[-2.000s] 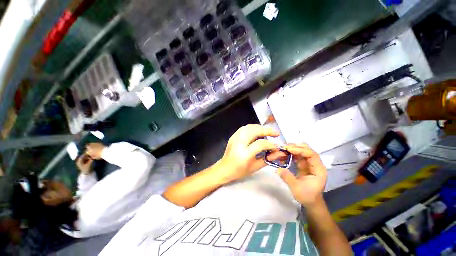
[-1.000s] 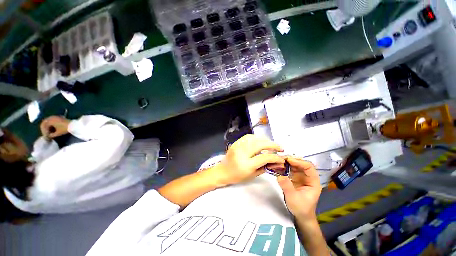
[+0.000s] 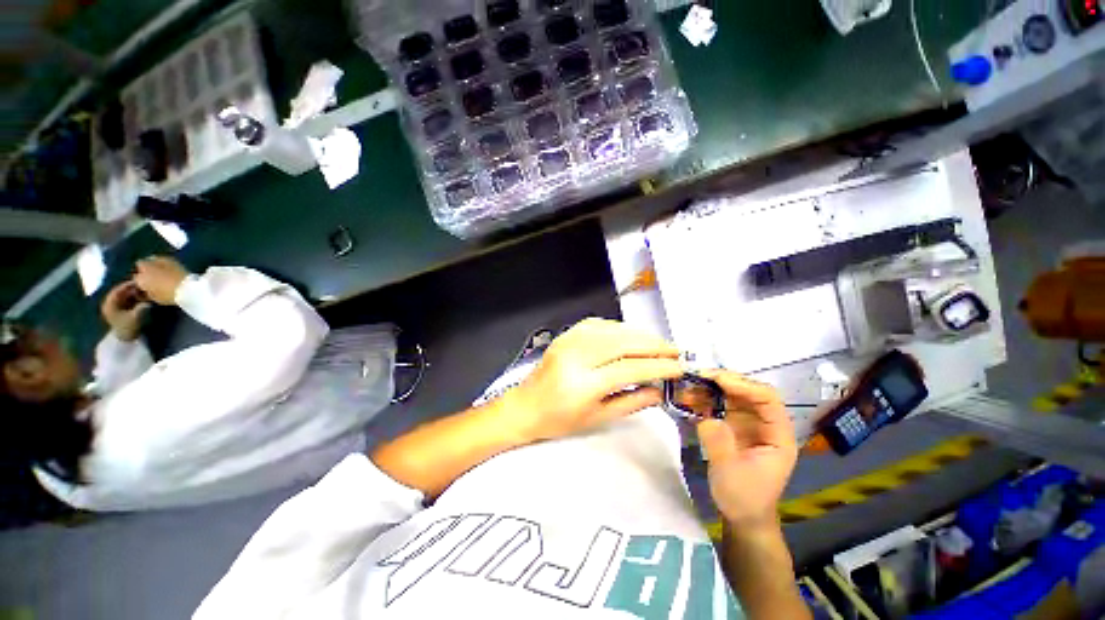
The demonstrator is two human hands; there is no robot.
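A small dark watch housing (image 3: 694,396) with a thin bright rim is held by its edges between both hands, in front of my shirt. My left hand (image 3: 594,378) grips its left side with the fingertips. My right hand (image 3: 754,442) grips its right side between thumb and fingers. Another housing (image 3: 963,310) sits on the fixture at the right end of the sliding stage (image 3: 891,310). The orange-copper machine head (image 3: 1066,299) is at the right edge, to the right of the fixture.
A blister tray (image 3: 551,164) of dark housings lies on the green mat (image 3: 776,97). The white machine base (image 3: 757,333) carries a black cable chain (image 3: 800,269) and a handheld meter (image 3: 875,403). A loose frame (image 3: 342,240) lies nearer a coworker (image 3: 230,400). Blue bins (image 3: 1030,545) are lower right.
The stage has slid out from the machine head, showing the housing on the fixture. The housing in my hands has turned slightly. The camera view has shifted.
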